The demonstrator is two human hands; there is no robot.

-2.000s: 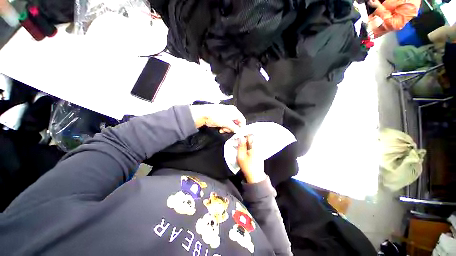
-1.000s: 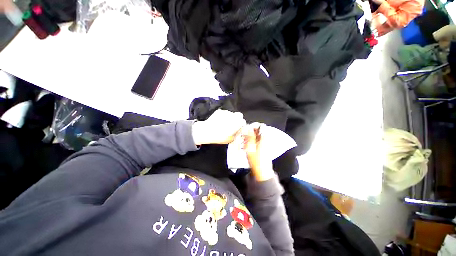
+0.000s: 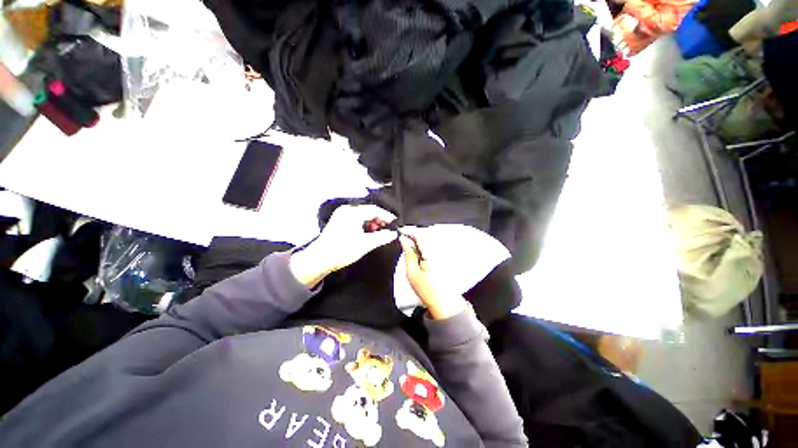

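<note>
A smooth white pad [image 3: 468,254] lies over the black garment [image 3: 350,284] in my lap, bright against the cloth. My right hand [image 3: 429,276] is over the pad's left part, its fingers closed on a small thin dark tool [image 3: 417,250], mostly hidden. My left hand [image 3: 348,238] is left of the pad, fingers bent, fingertips meeting my right fingertips at the pad's upper left edge. A dark reddish patch shows at the left fingers. What the left fingers pinch is too small and blurred to tell. No thread is visible.
A large pile of black garments [image 3: 420,79] covers the table's middle, reaching my lap. A smartphone [image 3: 254,176] and crinkled clear plastic [image 3: 175,57] lie on the left. A tied beige sack [image 3: 716,258] and metal-legged racks stand at right. Orange clothing shows at top right.
My left hand has moved left off the pad, opening its grip somewhat. My right hand has shifted slightly left. The view has shifted, so the phone and table appear lower.
</note>
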